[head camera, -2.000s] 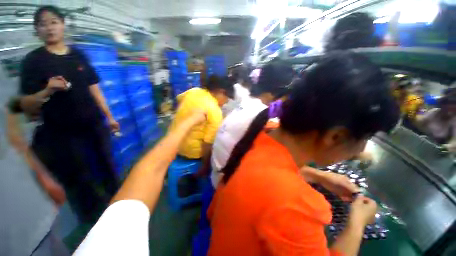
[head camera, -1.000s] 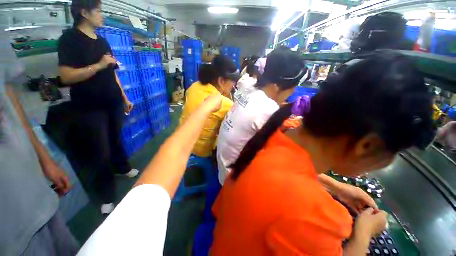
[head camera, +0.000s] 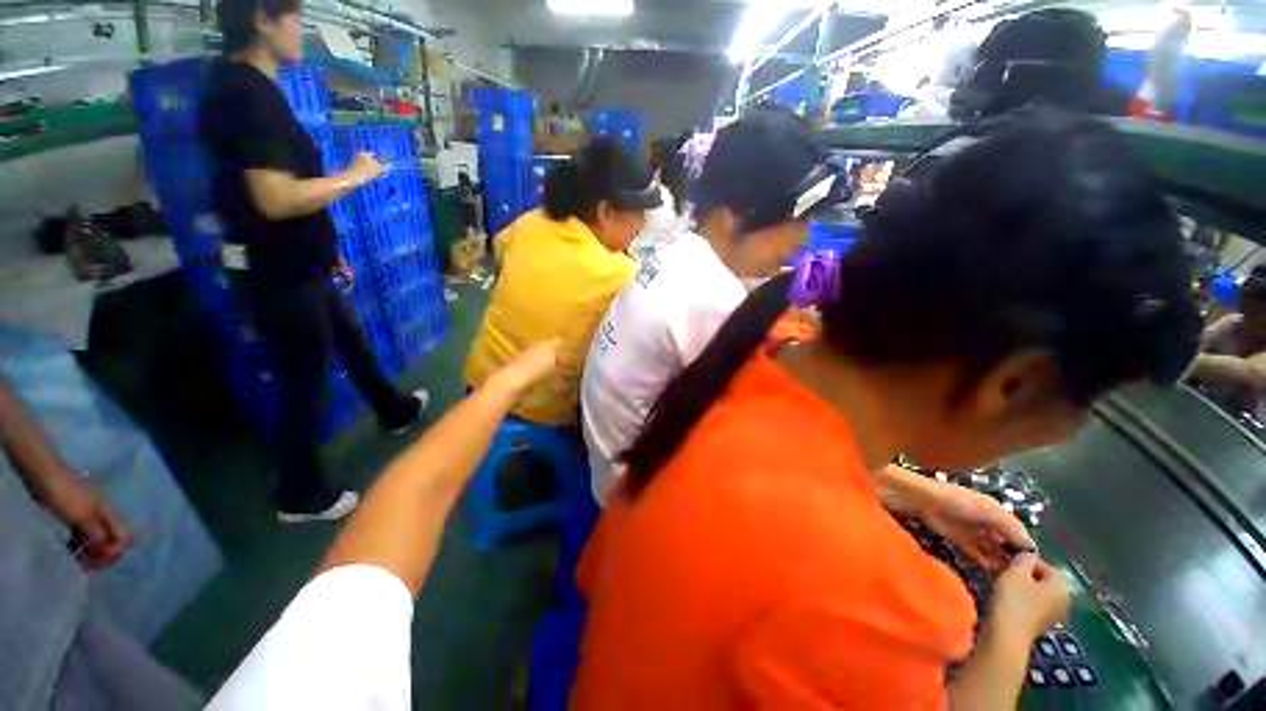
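My left arm in a white sleeve reaches out from the bottom edge. My left hand (head camera: pixel 539 364) is small and blurred before a yellow shirt; its fingers and any held item are unclear. My right hand is out of the picture. A seated person in orange (head camera: pixel 778 556) is nearest in front of me. This person's two hands (head camera: pixel 1020 563) are together around a small dark piece. Dark square modules with pale centres (head camera: pixel 1064 676) sit in rows below those hands. Small silvery pieces (head camera: pixel 1020 489) lie beyond.
People in white (head camera: pixel 653 333) and yellow (head camera: pixel 542 299) sit farther along, by a blue stool (head camera: pixel 517 486). A person in black (head camera: pixel 285 208) stands near blue crate stacks (head camera: pixel 396 222). A person in grey (head camera: pixel 42 611) is at the left edge. The dark conveyor belt (head camera: pixel 1180 556) runs right.
My left hand appears lower and a little left in the picture. The person in black has turned side-on with feet apart. The person in orange still has both hands together.
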